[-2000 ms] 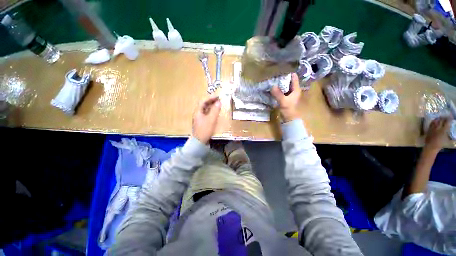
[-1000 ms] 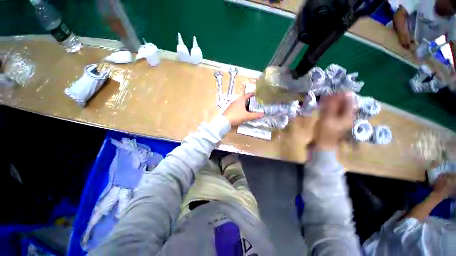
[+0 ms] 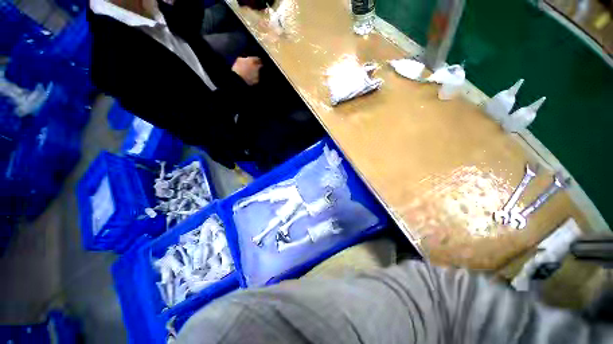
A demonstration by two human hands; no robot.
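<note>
No hand of mine shows; only my grey sleeve (image 3: 376,306) crosses the bottom edge, and what lies past it is cut off. A pale support block (image 3: 552,250) sits at the bench's lower right, partly hidden by the brownish press block (image 3: 571,285) and a dark metal part (image 3: 591,248). Two silver wrenches (image 3: 538,201) lie side by side beyond it. A hollow white-grey moulded part (image 3: 351,82) lies on its side near the top of the bench (image 3: 410,144).
Blue crates at left hold white limb-like parts (image 3: 195,262); a lined one (image 3: 363,181) holds larger figure parts (image 3: 289,211). A person in dark clothes (image 3: 161,80) is at upper left. White nozzle bottles (image 3: 514,107) and a clear drinks bottle (image 3: 363,17) stand along the bench's far edge.
The view has swung left and tilted, bringing the floor crates and the person at left into view. Both my hands and the cluster of tube-like parts have left the picture.
</note>
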